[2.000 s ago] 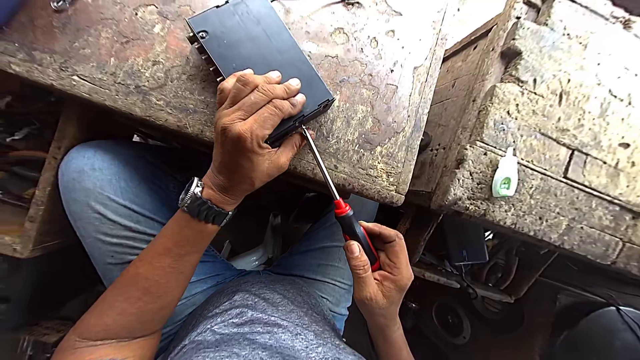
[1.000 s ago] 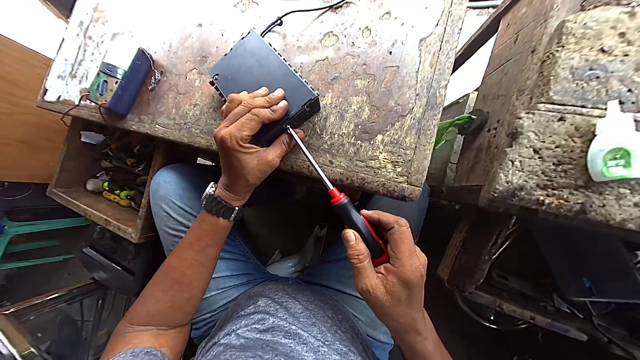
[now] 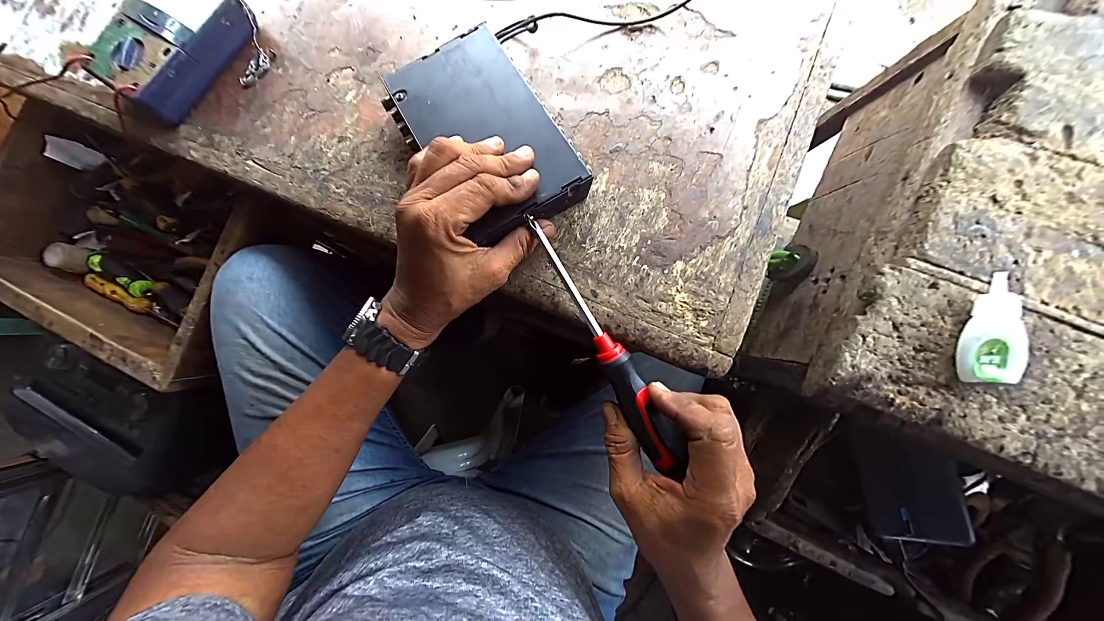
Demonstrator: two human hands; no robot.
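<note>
A flat black metal electronics case lies at an angle on the worn wooden workbench, with a row of connectors along its left side. My left hand grips the case's near corner, fingers spread over the top and thumb at the near edge. In my right hand is a screwdriver with a black and red handle. Its tip meets the near side face of the case beside my left thumb; the screw there is too small to make out.
A blue box-shaped part with wires sits at the bench's left. Below is an open wooden drawer of tools. A white plastic bottle with a green label lies on the rough wooden block at right. A black cable runs behind the case.
The view has shifted between frames. My left hand stays on the case and the screwdriver tip stays at its near side; my right hand keeps hold of the handle.
</note>
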